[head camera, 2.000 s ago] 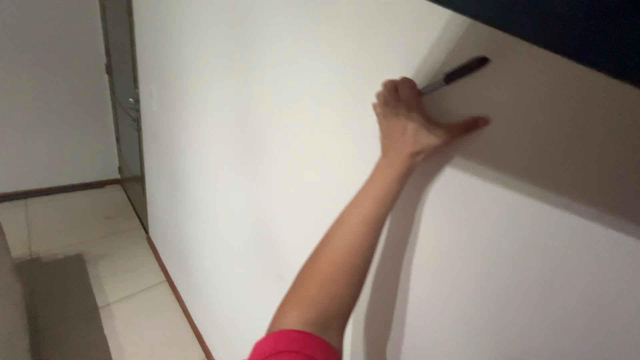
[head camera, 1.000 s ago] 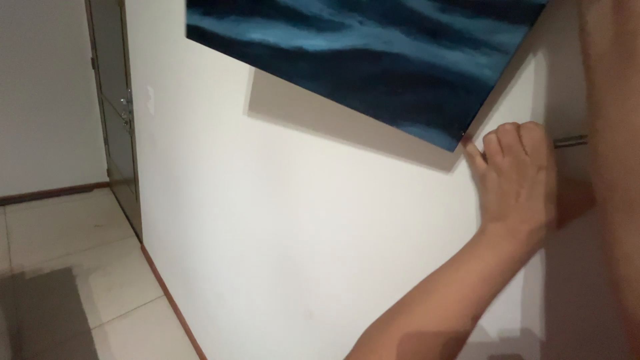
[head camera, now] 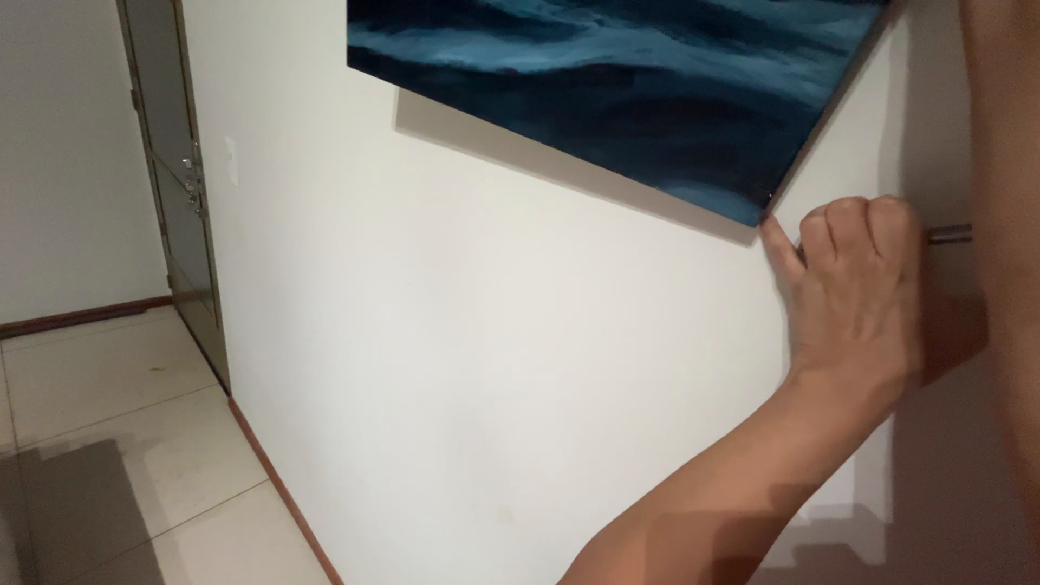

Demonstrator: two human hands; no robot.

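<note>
An unframed painting of dark blue waves hangs against the white wall, tilted in my view, its top cut off. My left hand is beside its lower right corner, back of the hand towards me. Most fingers are curled, and the outermost one stretches out to touch that corner. From the curled fingers a slim pen-like tool sticks out to the right; its far end is hidden behind my right forearm. That forearm runs up the right edge, blurred, and my right hand is out of view.
A white wall fills the middle, with a light switch near a dark door with metal handles. Reddish-brown skirting borders the pale tiled floor. Shadows fall on the wall and floor.
The view has shifted, showing more of the painting than two seconds ago. My left hand was flat-wristed on the wall below it then, thumb spread; now one finger touches the corner. My right forearm has come into view.
</note>
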